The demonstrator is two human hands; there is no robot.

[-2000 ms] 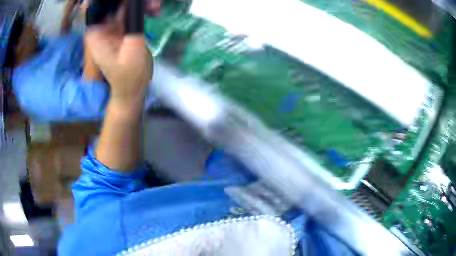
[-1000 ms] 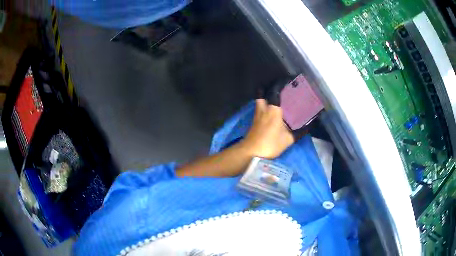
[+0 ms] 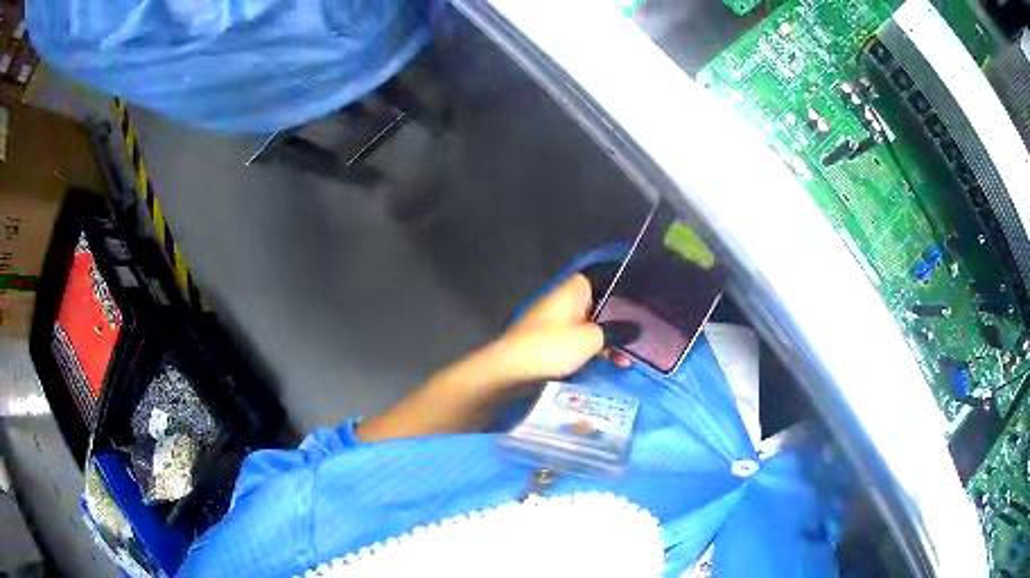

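My left hand comes from the lower left, with black coverings on its fingers. It is closed on the edge of a smartphone, held tilted over my lap, below the front rail. The phone's face is dark and pinkish, with a yellow-green patch near its top. My right hand is not in view. Large green circuit boards lie beyond the rail at the right, with a long heatsink on one.
The silver-white rail curves from top centre to lower right. A person's blue smock is at the upper left. Dark crates with a red panel and small parts stand on the floor at left. A badge hangs on my chest.
My left hand has come down from the upper left to below the rail. Since one second ago, the phone has moved slightly down and left, and its pink surface has given way to a darker one.
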